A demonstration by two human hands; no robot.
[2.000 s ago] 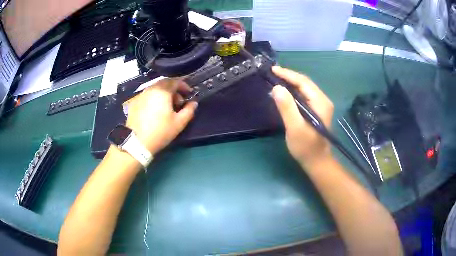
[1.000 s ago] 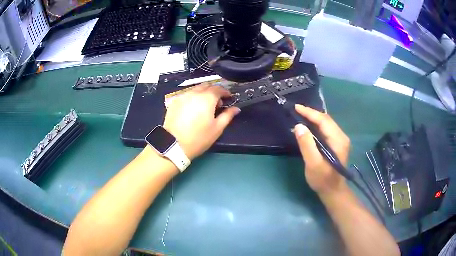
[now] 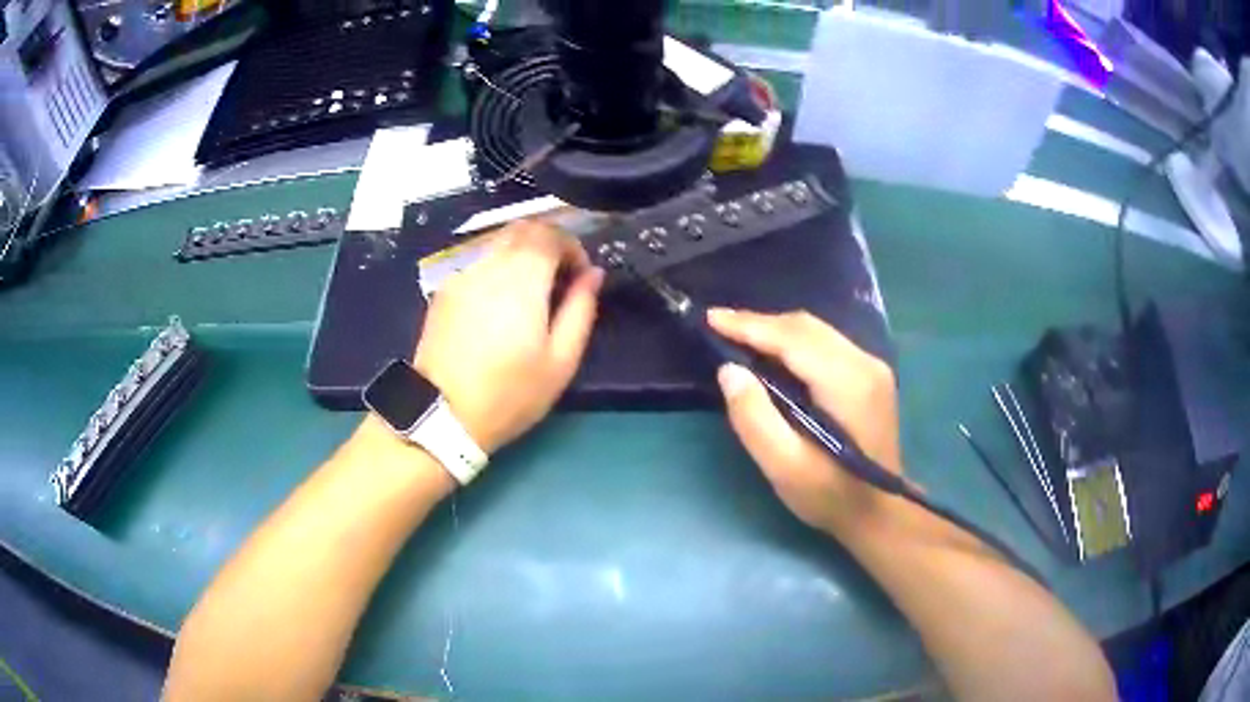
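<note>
A grey strip module (image 3: pixel 713 220) with a row of round parts lies slanted on the black work pad (image 3: pixel 644 370), below the dark microscope ring (image 3: pixel 624 172). My right hand (image 3: pixel 809 412) grips the black soldering iron (image 3: pixel 809 422) like a pen; its metal tip is at the strip's left end. My left hand (image 3: pixel 514 309) lies at that same end, fingers curled; the fingertips are partly hidden, so I cannot tell what they hold. A thin wire (image 3: pixel 450 603) hangs below my left wrist.
A stack of strip modules (image 3: pixel 124 412) stands at the left, and another strip (image 3: pixel 261 233) lies upper left. A black tray (image 3: pixel 329 82), fan (image 3: pixel 514 117) and white sheet (image 3: pixel 918 103) are behind. The black iron stand (image 3: pixel 1138 439) and tweezers (image 3: pixel 1031 460) are at the right.
The iron tip has moved along the strip from its right end to its left end, near my left fingers. The camera view has also shifted. My left hand stays at the strip's left end.
</note>
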